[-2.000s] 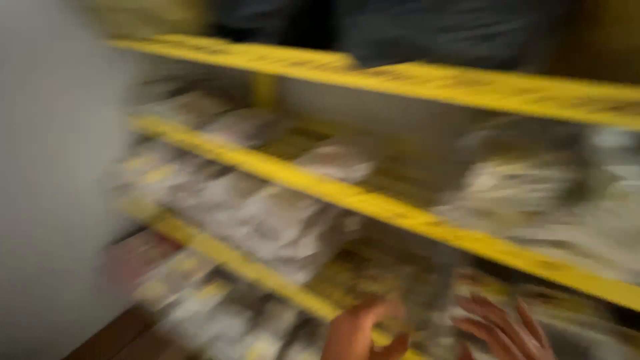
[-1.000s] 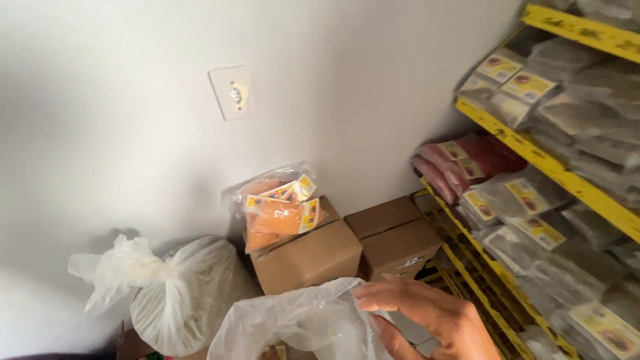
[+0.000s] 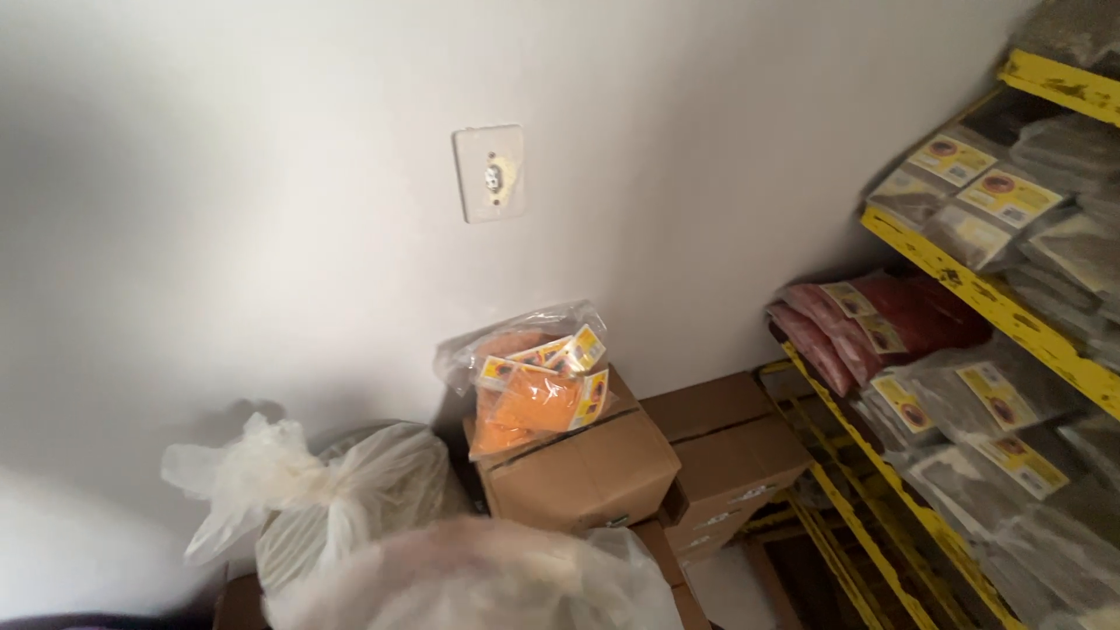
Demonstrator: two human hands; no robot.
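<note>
A translucent white plastic bag [image 3: 525,586], blurred, fills the bottom middle of the view. Along its upper edge runs a smeared skin-toned patch, perhaps a hand at or behind the plastic; which hand it is, and how its fingers are set, cannot be told. Neither of my hands shows clearly. Just left of this bag stands a knotted, filled translucent bag [image 3: 350,499]. Behind it, a clear bag of orange packets [image 3: 534,398] with yellow and white labels rests on a cardboard box [image 3: 582,472].
More cardboard boxes [image 3: 735,446] stand to the right. Yellow metal shelving [image 3: 989,306] holds red packets [image 3: 927,315] and greyish labelled packets [image 3: 997,490]. A white wall with an outlet plate [image 3: 490,175] rises behind.
The view has swung from the shelves to the wall and boxes. The hand seen at the right of the open plastic bag one second ago no longer shows there.
</note>
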